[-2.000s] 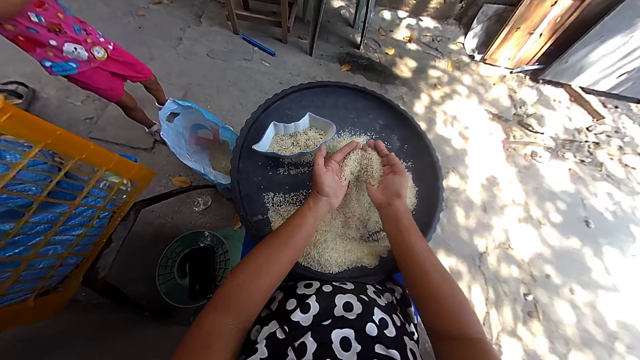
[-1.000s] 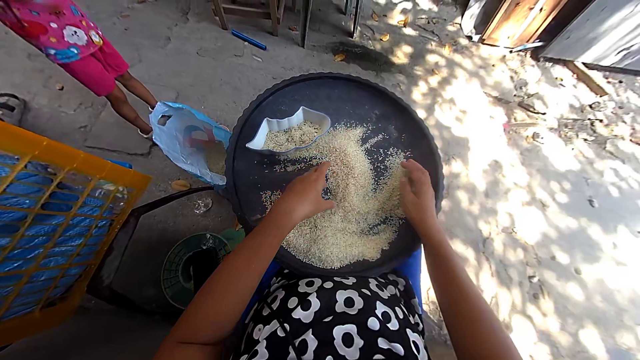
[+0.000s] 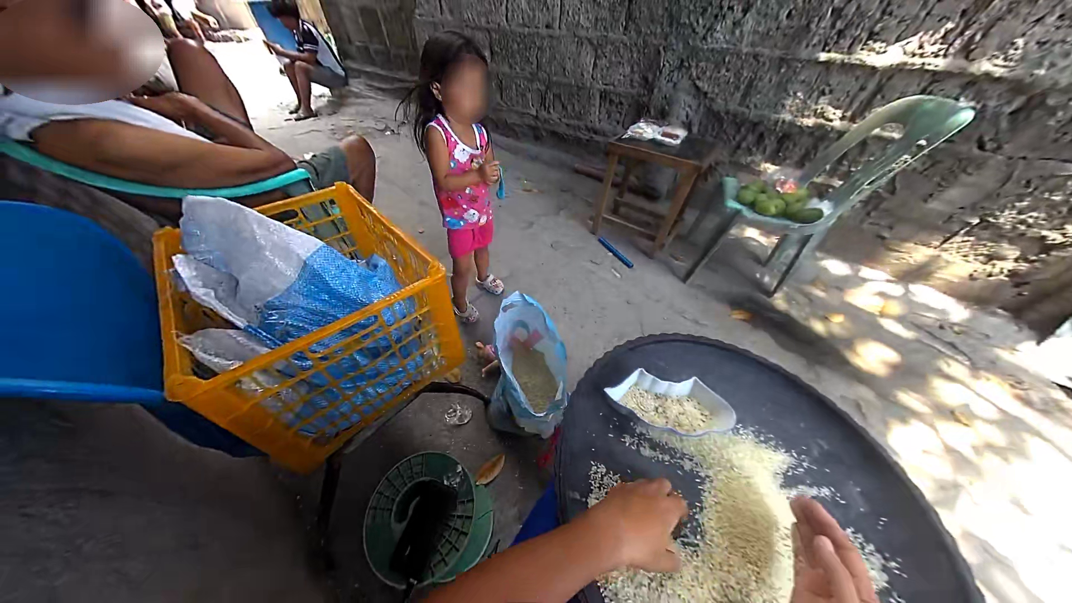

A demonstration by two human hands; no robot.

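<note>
A round black tray (image 3: 846,435) with a ridged rim lies at the lower right, bearing a heap of loose rice grains (image 3: 741,523). My left hand (image 3: 641,523) rests at the heap's left side, fingers bent and partly hidden; whether grains are in it cannot be told. On the heap's right side is my right hand (image 3: 825,557), fingers raised and apart, holding nothing, cut off by the lower edge. A white scalloped dish (image 3: 670,404) of grains sits on the tray beyond my hands. Left of the tray stands a blue plastic bag (image 3: 529,360), its mouth wide, with grains inside.
A yellow plastic crate (image 3: 310,368) holding woven sacks stands at left, beside a blue chair (image 3: 75,310). A green basket (image 3: 429,519) is at lower centre. A child stands beyond the bag; other people sit behind. A wooden stool (image 3: 657,159) and a green chair (image 3: 871,167) with green fruit are by the wall.
The view has swung up and to the left. Two seconds ago both my hands held grains cupped together; one second ago they were apart over the tray, as they are now.
</note>
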